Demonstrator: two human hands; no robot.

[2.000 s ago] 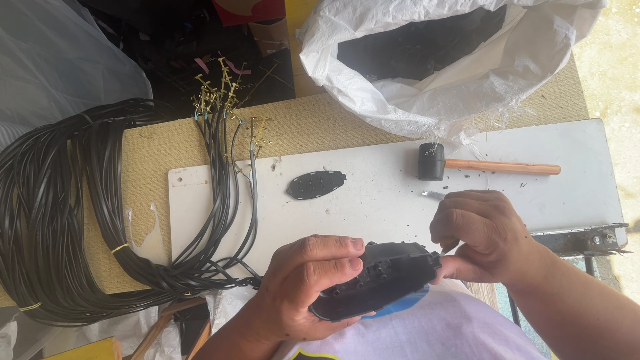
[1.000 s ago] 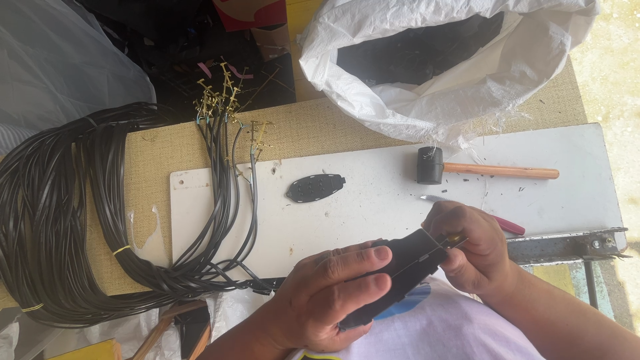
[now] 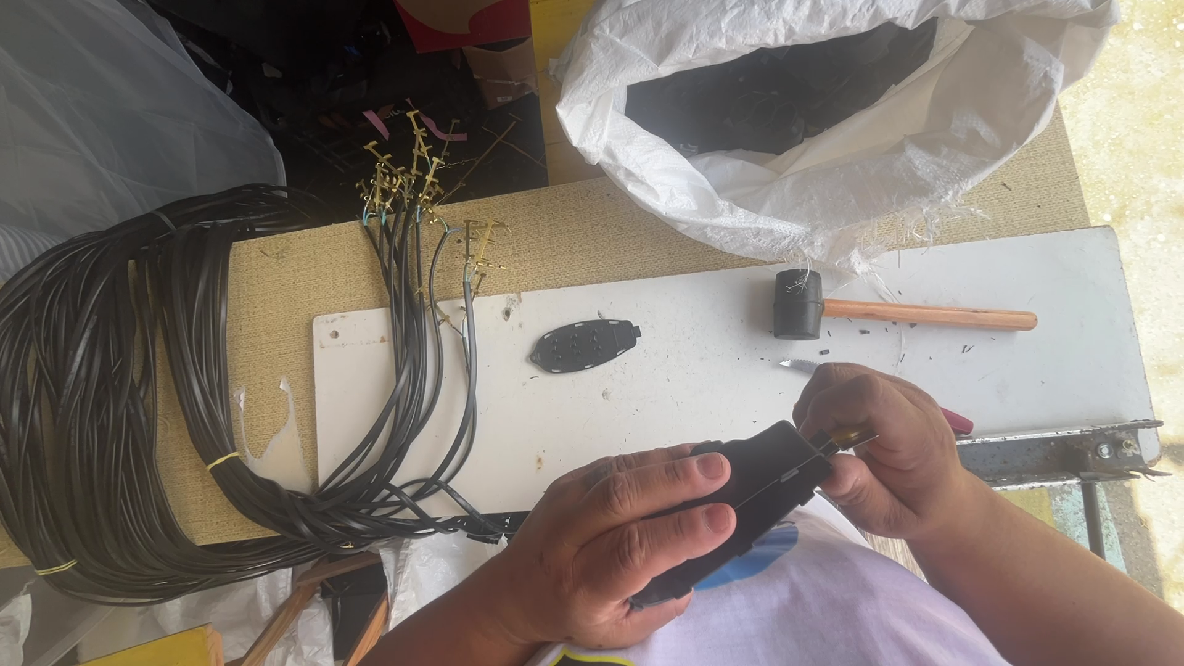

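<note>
My left hand point(image 3: 629, 546) grips a black plastic housing point(image 3: 740, 499), tilted above my lap, its fingers across the upper face. At the housing's right end, my right hand point(image 3: 888, 444) pinches a small brass-coloured piece point(image 3: 846, 437); what kind it is I cannot tell. A black oval plastic cover point(image 3: 585, 346) lies flat on the white board point(image 3: 518, 416). Beyond my right hand lies a knife, its blade point(image 3: 797, 365) and red handle point(image 3: 956, 422) showing on either side of the hand. A rubber mallet with a wooden handle point(image 3: 930, 314) rests farther back on the board.
Bundled black cables point(image 3: 83, 370) with brass terminal strips point(image 3: 416, 171) at their ends lie across the left of the table point(image 3: 296, 277). An open white woven sack point(image 3: 999, 120) holding black parts stands at the back. A metal bracket point(image 3: 1045, 453) edges the board at right.
Two seconds ago the housing showed its open, uneven side; now a smooth face and a seam show. My right hand has stayed at its right end. The knife's red handle has come into view.
</note>
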